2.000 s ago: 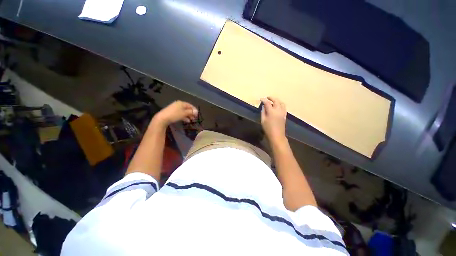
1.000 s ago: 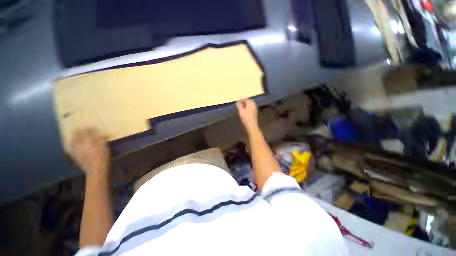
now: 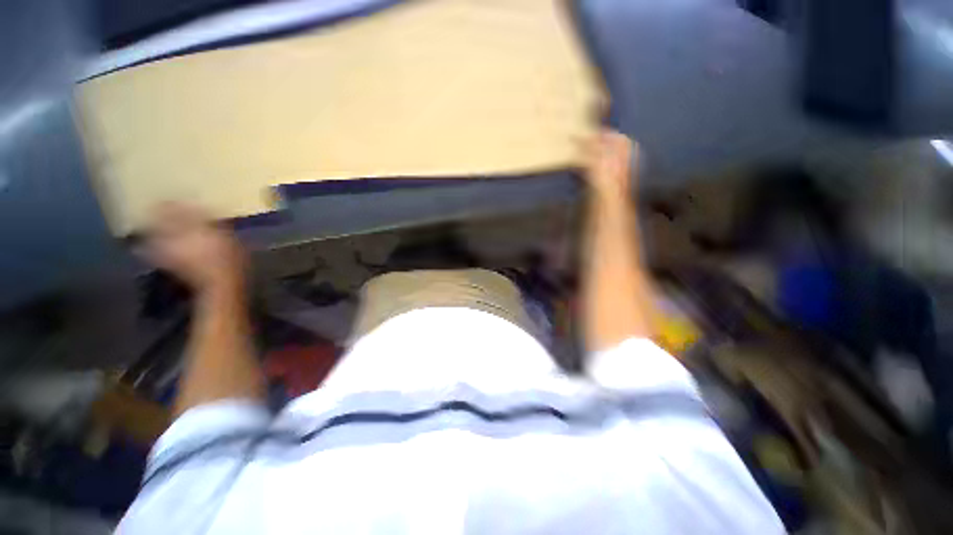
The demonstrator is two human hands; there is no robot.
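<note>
The tan card pattern (image 3: 334, 99) lies over a dark fabric panel (image 3: 428, 186), which shows as a strip along the stepped near edge and at the right end. My left hand (image 3: 193, 246) is at the pattern's near left corner, blurred; whether its fingers grip the card is unclear. My right hand (image 3: 609, 157) has its fingers closed on the near right corner, also blurred. The pattern's far edge is partly cut off by the picture's top. No chalk can be made out in either hand.
The shiny grey table (image 3: 700, 94) has its edge just below the pattern. Another dark fabric piece (image 3: 852, 57) lies at the right, and more dark cloth (image 3: 157, 13) lies beyond the pattern. Blurred clutter is on the floor below.
The view has turned, and the pattern now looks larger. My left hand has come from beside the table to the pattern's left corner. My right hand has moved along to its right corner.
</note>
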